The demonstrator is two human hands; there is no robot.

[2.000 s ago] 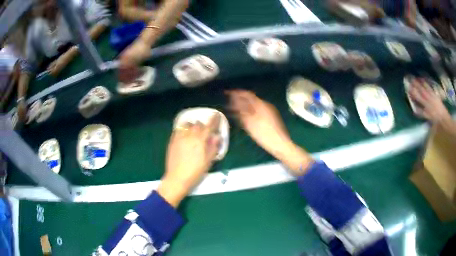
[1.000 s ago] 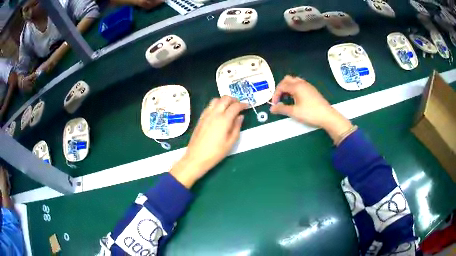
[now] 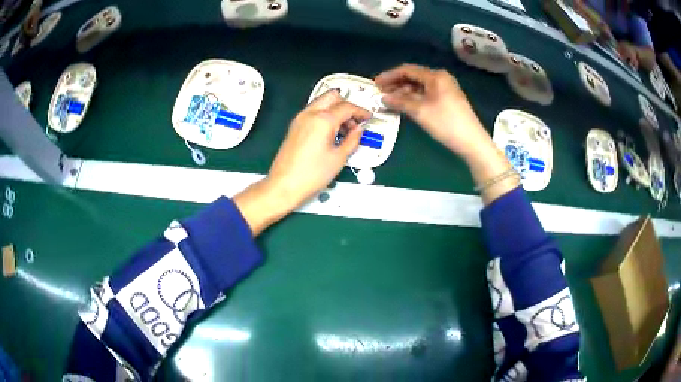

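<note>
An off-white housing with a blue board and a dark-blue bar lies open side up on the dark belt in front of me. My left hand is over its left side, thumb and index finger together near the board; what they pinch is too small to tell. My right hand is at its upper right, fingertips at a small whitish part near the housing's far end. A small white disc hangs outside the near edge on a thin lead. My hands hide much of the housing.
Similar open housings lie left and right on the belt. Face-up covers lie in the far row. A white edge strip divides belt and green bench. An open cardboard box stands right. People's hands show across the line.
Both hands have moved from the housing's near edge towards its far end. The view has shifted, and the neighbouring housings appear at different places.
</note>
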